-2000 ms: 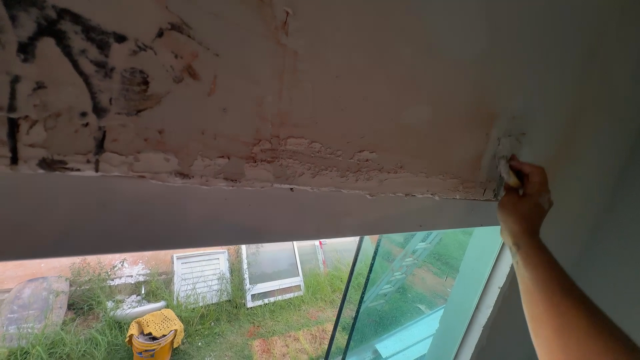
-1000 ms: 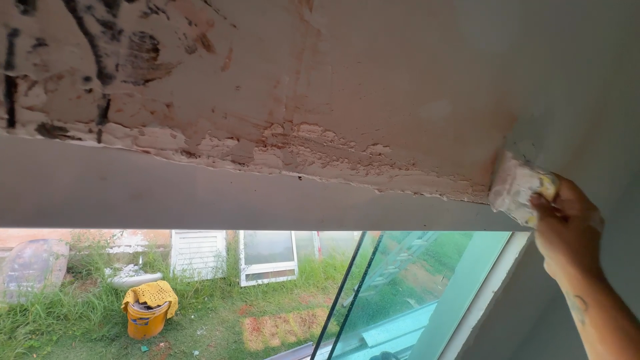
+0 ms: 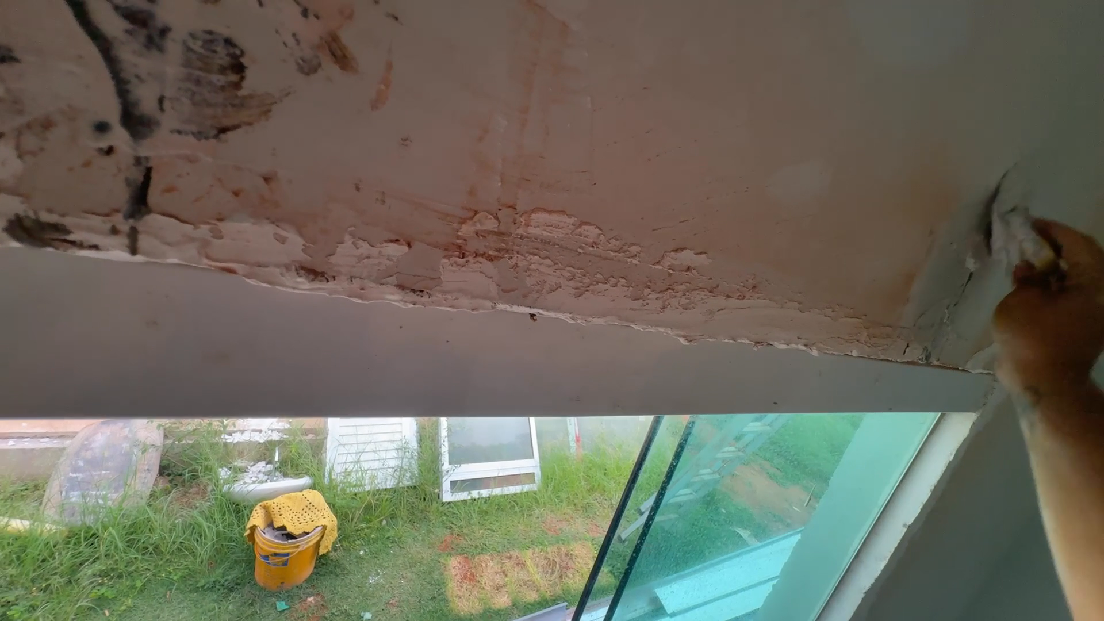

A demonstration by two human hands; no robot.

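Note:
At the right edge of the head view, my right hand (image 3: 1052, 302) grips a putty knife (image 3: 1013, 228) that is blurred and smeared with pale compound. Its blade meets the wall surface near the corner, where a dark crack runs down. To the left stretches a plastered wall (image 3: 733, 155) with reddish stains and dark marks. Rough, uneven filler (image 3: 561, 259) lies along its lower edge, just above the smooth grey underside of the opening (image 3: 388, 362). My left hand is not in the picture.
Below is a window opening with tilted glass panes (image 3: 724, 517) and a pale frame edge (image 3: 906, 509). Outside on the grass stand a yellow bucket (image 3: 285, 561) with a yellow cloth (image 3: 293, 513) over it, a white louvred shutter (image 3: 371, 453) and a white-framed window (image 3: 489, 483).
My right hand has moved up and to the right from the lower corner of the stained surface, with the putty knife still in it.

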